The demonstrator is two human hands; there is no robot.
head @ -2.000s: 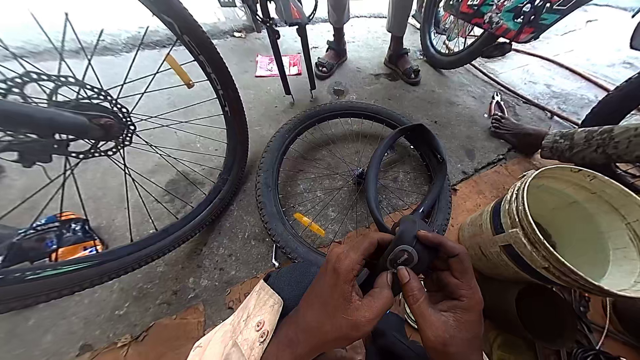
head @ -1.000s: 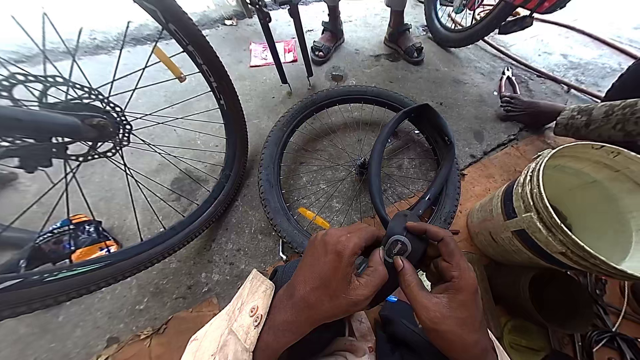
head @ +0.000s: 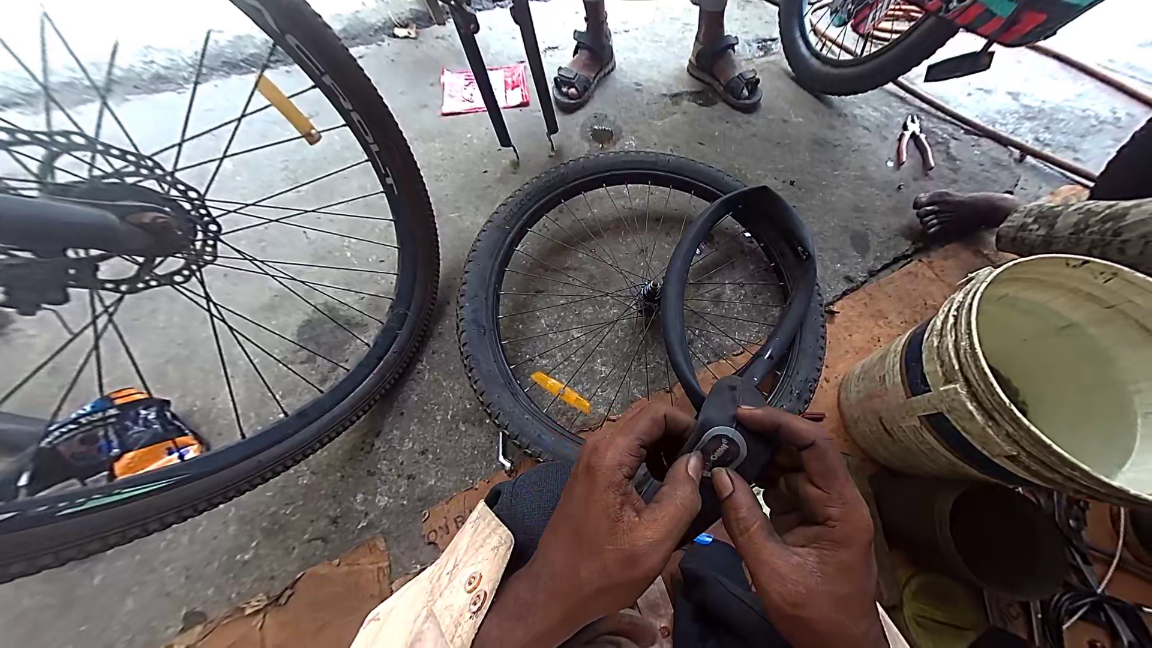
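Observation:
My left hand point(head: 621, 504) grips a black rubber inner tube point(head: 688, 306) from the left, its thumb at the rim of a round patch point(head: 722, 448) stuck on the tube. My right hand point(head: 801, 522) holds the same part from the right, with its thumb at the patch's lower edge. The rest of the tube rises in a loop over a bicycle wheel with its tyre point(head: 490, 270), which lies flat on the concrete. An orange reflector point(head: 560, 391) sits among its spokes.
An upright bicycle wheel point(head: 418, 270) stands at left. A bucket of cloudy liquid point(head: 900, 405) stands at right beside a dark container point(head: 999, 540). Pliers point(head: 914, 144) lie near a person's bare foot point(head: 963, 211). Another person's sandalled feet point(head: 583, 72) and fork legs point(head: 486, 81) are beyond. Cardboard point(head: 315, 594) lies below.
Both hands keep hold of the tube at the patch. My fingers have shifted slightly around it, and the patch faces the camera more clearly than two seconds ago.

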